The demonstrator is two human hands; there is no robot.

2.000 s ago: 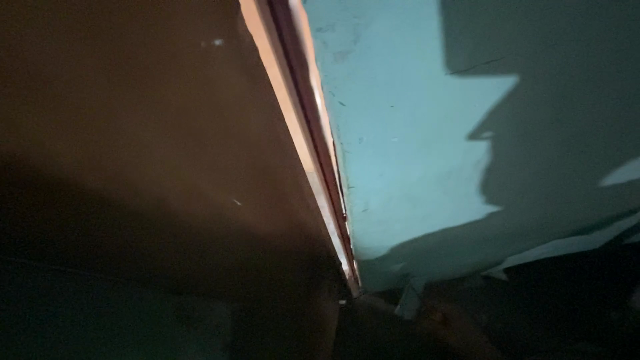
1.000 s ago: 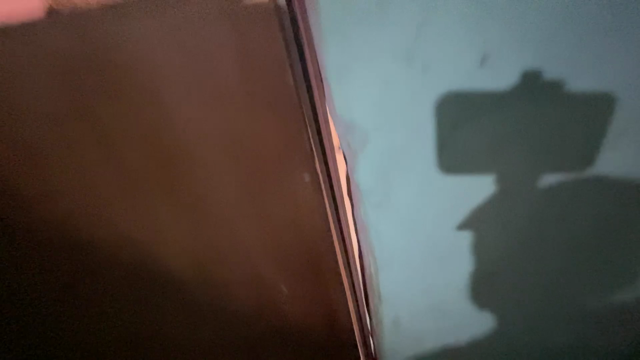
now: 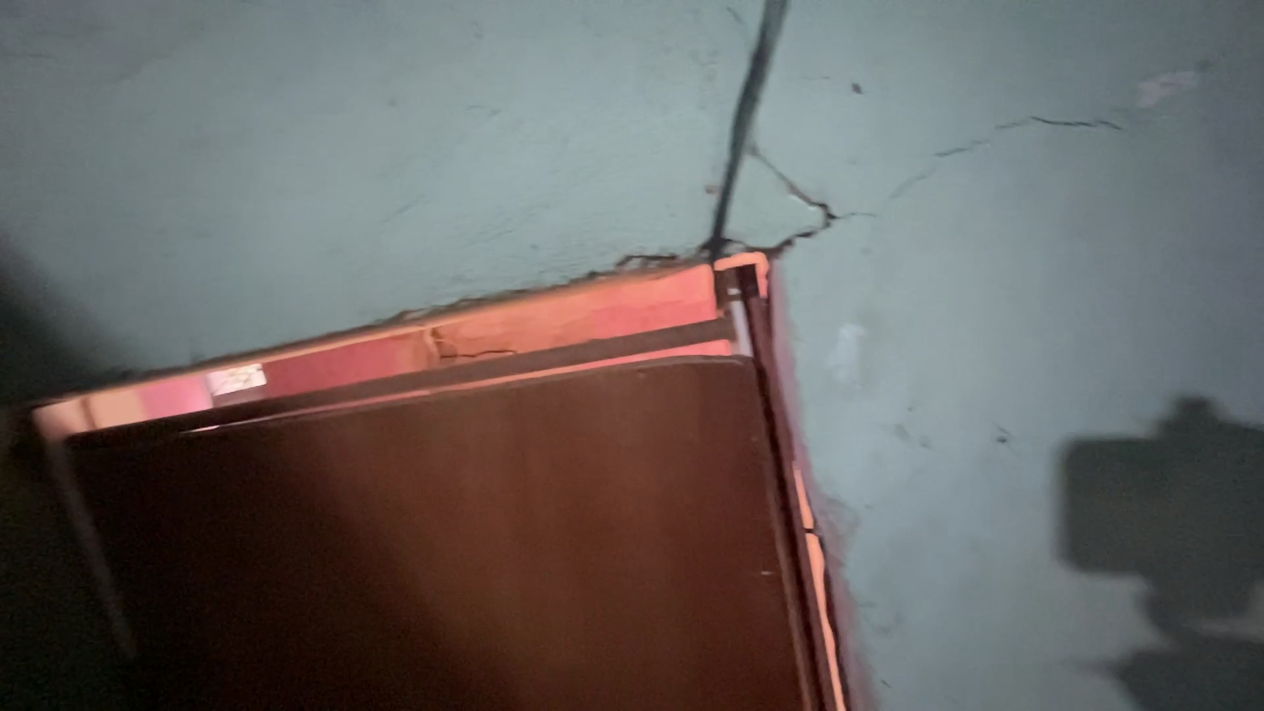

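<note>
Neither of my hands is in the head view, so what they hold or touch is hidden. A dark brown door (image 3: 494,533) fills the lower middle, its top edge just below a reddish, worn door frame (image 3: 592,306). The frame's right side (image 3: 780,395) runs down along the door's edge. A small pale patch (image 3: 237,380) shows on the top part of the frame.
A blue-green wall (image 3: 346,168) surrounds the frame. A dark line (image 3: 746,128) rises from the frame's corner, with cracks (image 3: 825,212) beside it. A head-and-device shadow (image 3: 1165,513) falls on the right wall (image 3: 968,395).
The view has swung up, bringing the top of the door and its frame into sight. The shadow has shifted toward the lower right.
</note>
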